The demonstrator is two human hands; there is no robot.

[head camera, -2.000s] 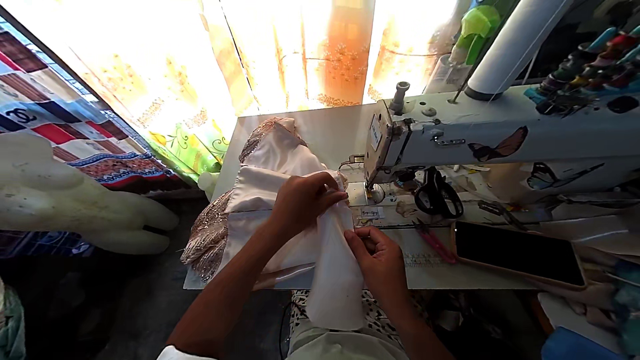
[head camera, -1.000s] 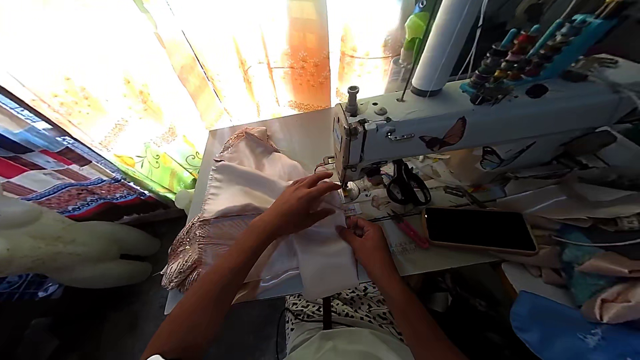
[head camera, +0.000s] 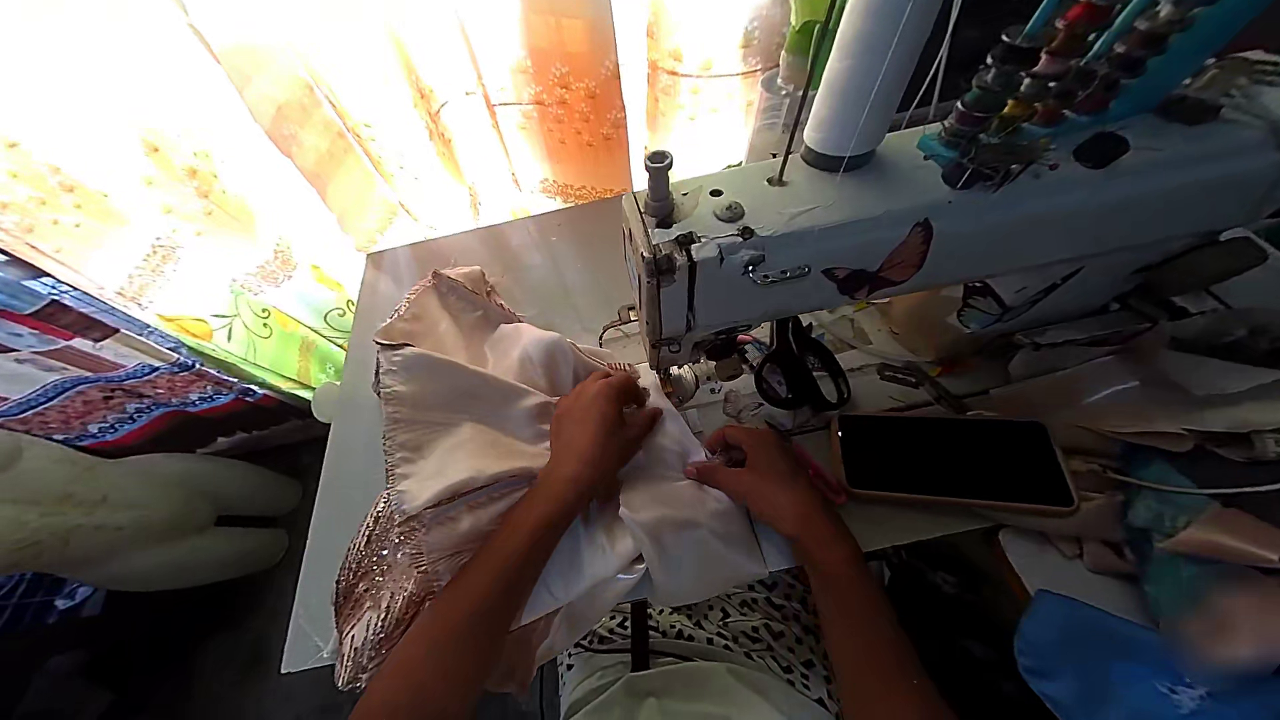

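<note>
A pale satin garment with sequined parts (head camera: 450,420) lies bunched over the left side of the sewing table, its front edge hanging toward my lap. My left hand (head camera: 600,425) grips the satin just left of the needle area, fingers bent over it. Close to the right edge of the same cloth, my right hand (head camera: 755,470) pinches it between thumb and fingers. The head of the white sewing machine (head camera: 670,280) stands right behind my hands; its needle and presser foot are hard to make out.
Black-handled scissors (head camera: 800,370) rest beside the machine head, and a smartphone (head camera: 955,460) lies to their right. A white thread cone (head camera: 865,80) and small spools (head camera: 1040,90) sit on top. A pale mannequin form (head camera: 150,500) is at the left; fabric scraps (head camera: 1190,490) lie at the right.
The satin between my hands is more bunched than a second ago, when it lay flatter. My left hand's fingers have curled in from a flatter pose. The view has shifted right since the first frame.
</note>
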